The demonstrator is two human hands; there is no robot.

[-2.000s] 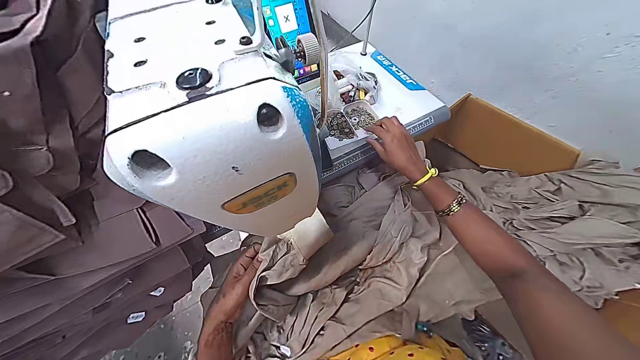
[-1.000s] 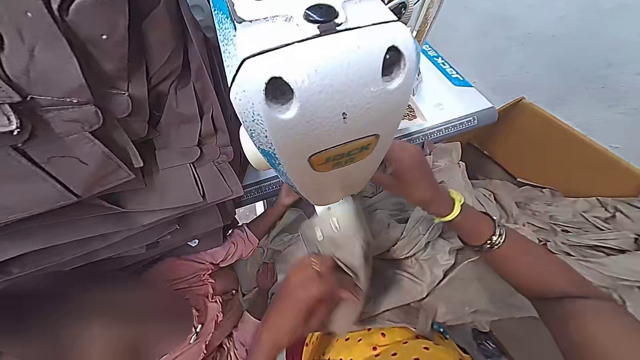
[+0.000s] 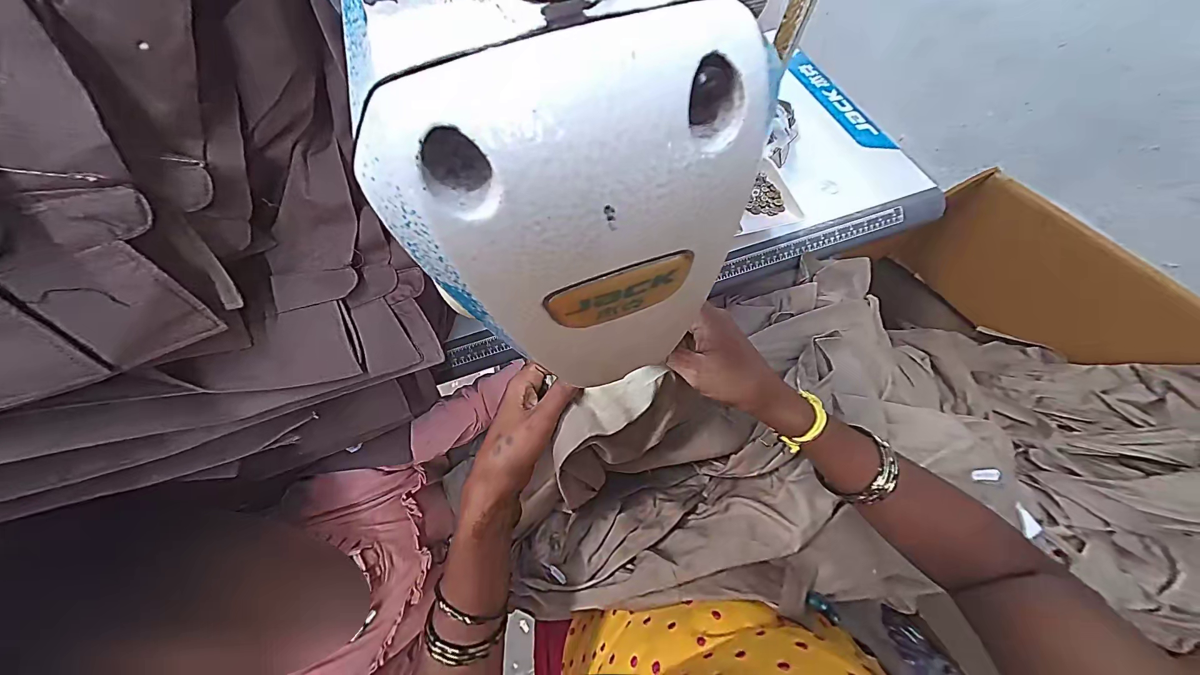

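A white Jack sewing machine head fills the upper middle of the view and hides the needle area. Below its lower left edge, my left hand pinches the edge of a grey-brown cloth garment. At the lower right edge my right hand grips the same garment, whose pale inner side shows between the two hands. The rest of the cloth hangs in loose folds toward my lap. Behind the machine, a small tray holds metal buttons, partly hidden by the head.
Dark brown garments are stacked at the left. A person in a pink garment is close by at lower left. A cardboard box stands at the right beside heaped cloth. A ruler strip edges the machine table.
My right hand has moved from the button tray to the cloth under the machine head. My left hand has risen from its blurred place lower down. The person in pink has come into view.
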